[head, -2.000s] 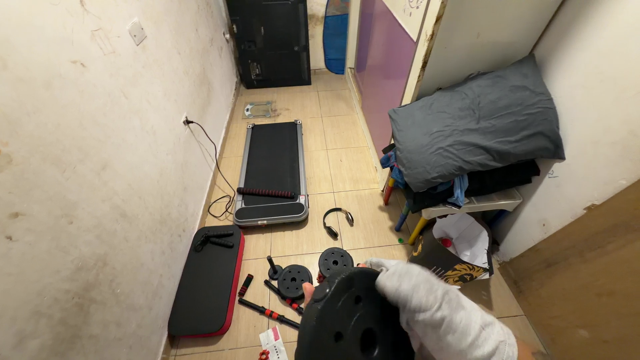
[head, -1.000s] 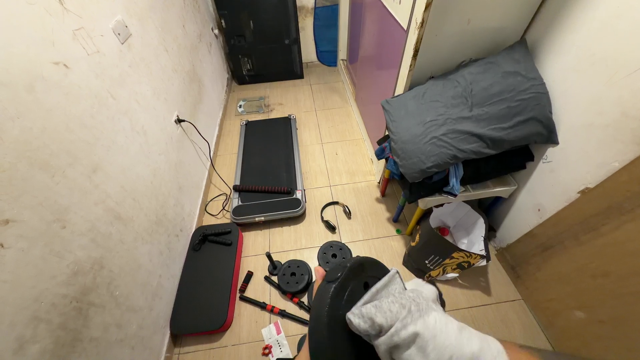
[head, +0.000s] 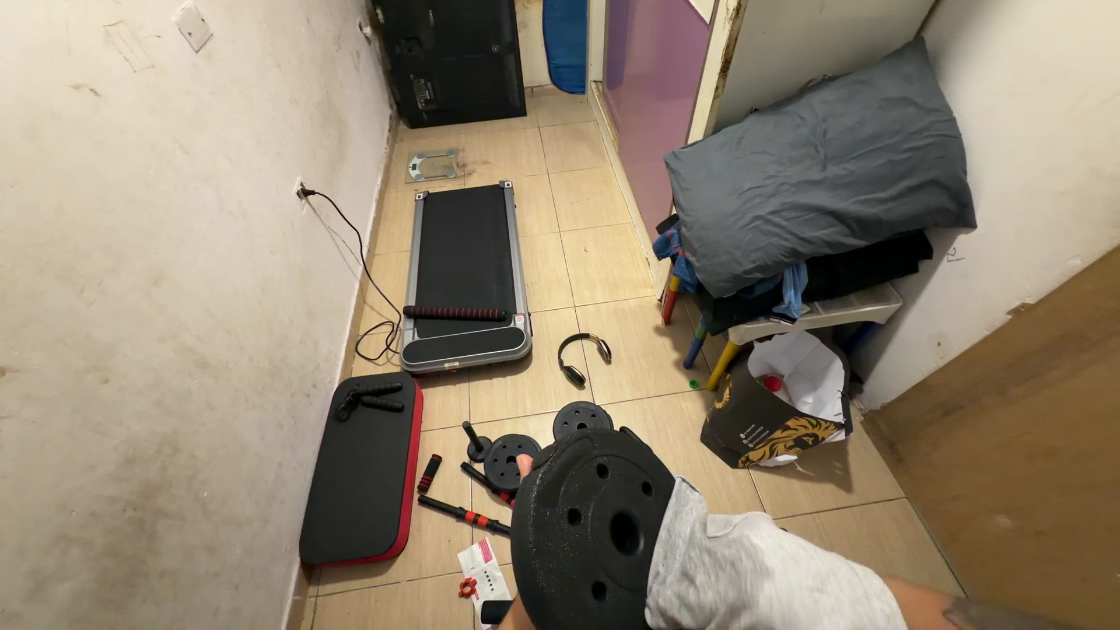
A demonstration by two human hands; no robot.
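Note:
A large black weight plate is held up at the bottom centre, its holed face towards me. My left hand grips it from the left; a fingertip shows at its rim and most of the hand is hidden. Grey cloth covers my right hand, which presses against the plate's right side. Beyond it on the floor lie two smaller weight plates, a dumbbell bar with red and black parts, a second bar, a short grip and a red star nut on a printed leaflet.
At left are a black and red step board with a jump rope, and a walking pad with its cord. Headphones lie mid-floor. A paper bag stands by a small table under a grey pillow.
The cloth-covered right hand has moved over the plate, from its upper right, across its face, to its right side now. My left hand still holds the plate.

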